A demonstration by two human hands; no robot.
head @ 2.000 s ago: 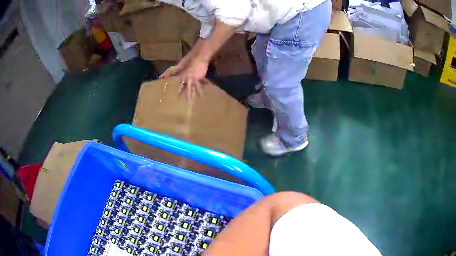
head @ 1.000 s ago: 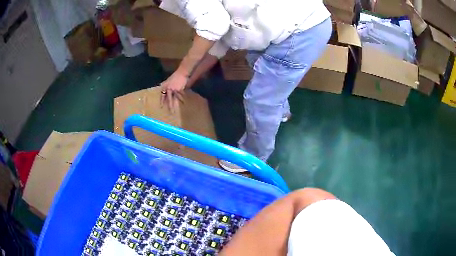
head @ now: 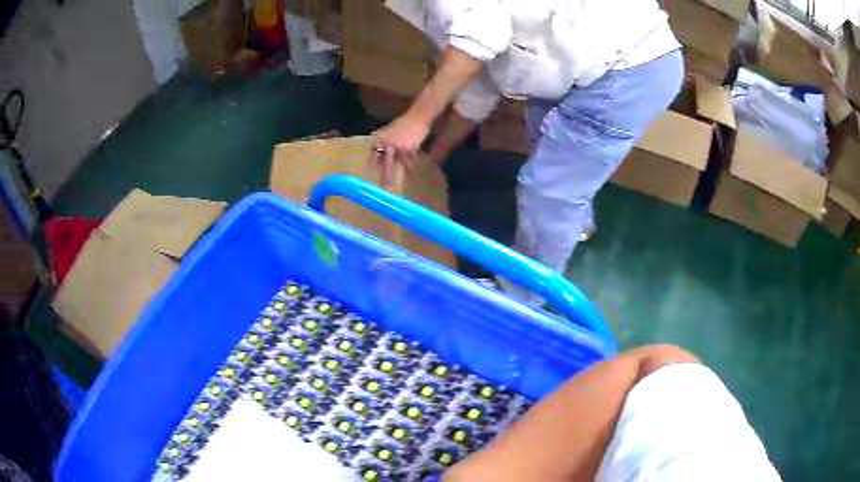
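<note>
A deep blue plastic tote [head: 217, 247] with a lighter blue handle [head: 453, 237] fills the lower left and middle. Inside it lie rows of board strips [head: 372, 386] with yellow-and-black parts upward. A white sheet [head: 259, 447] covers part of them at the bottom edge. My right forearm, below a white sleeve, reaches over the tote's right side. My right hand is cut off by the bottom edge. My left hand is out of the picture.
Beyond the tote a person in a white top and pale jeans [head: 589, 141] bends with hands on a brown carton [head: 316, 174]. Another opened carton [head: 141, 254] stands left of the tote. Several cartons [head: 769, 198] line the back right on the green floor [head: 735, 311].
The view has shifted, so the tote and my right forearm appear farther right. More of the white sheet shows at the bottom. The other person's hands remain on the carton.
</note>
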